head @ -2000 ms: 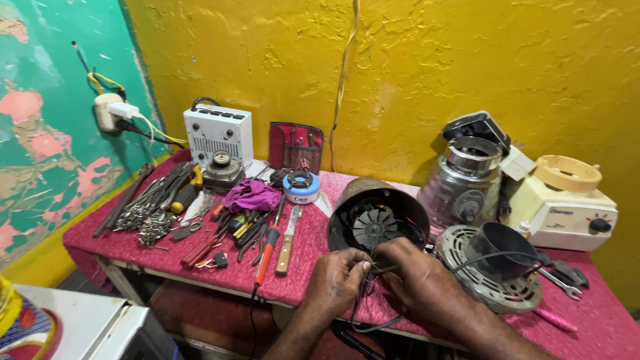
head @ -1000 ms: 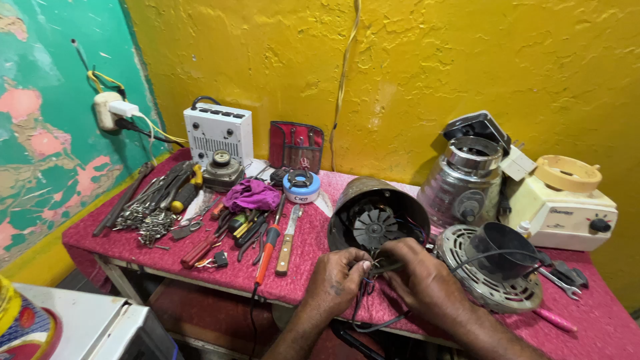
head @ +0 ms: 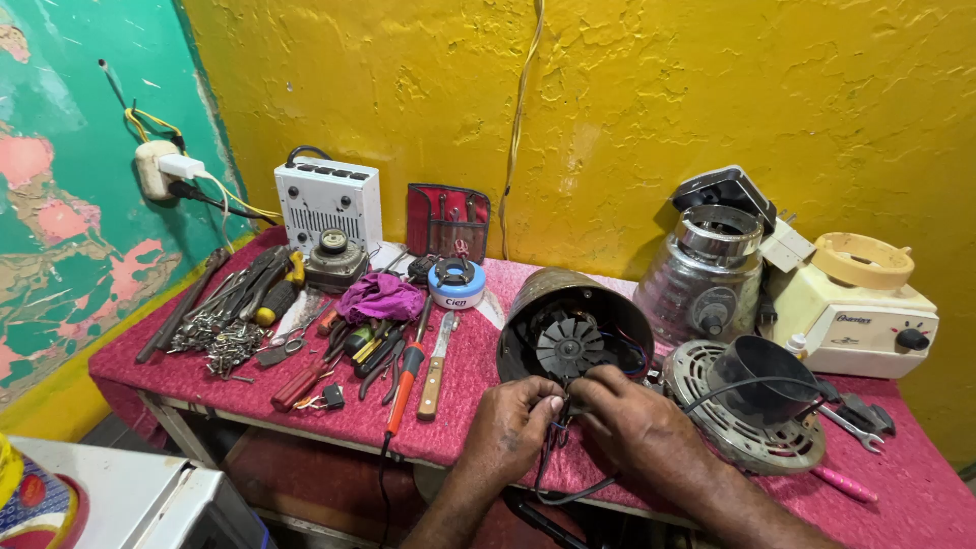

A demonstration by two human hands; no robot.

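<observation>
My left hand (head: pixel 515 427) and my right hand (head: pixel 637 415) meet at the front of an open metal motor housing (head: pixel 526 328). Both pinch thin electrical wires (head: pixel 560 427) between thumb and fingers; the fingertips partly hide them. Inside the housing, lying on its side, a dark finned motor fan (head: pixel 570 347) faces me, with red and blue wires beside it. A grey cable (head: pixel 583 492) hangs in a loop below my hands. To the right lies a round slotted metal base (head: pixel 778 450) with a black plastic cylinder (head: pixel 766 381) on it.
Left of my hands lie a wooden-handled knife (head: pixel 432 381), an orange soldering iron (head: pixel 406 381), pliers, screwdrivers, a purple cloth (head: pixel 381 297) and a pile of screws (head: pixel 232 347). A metallic blender base (head: pixel 705 282), a cream blender base (head: pixel 862 328) and a wrench (head: pixel 854 431) are on the right.
</observation>
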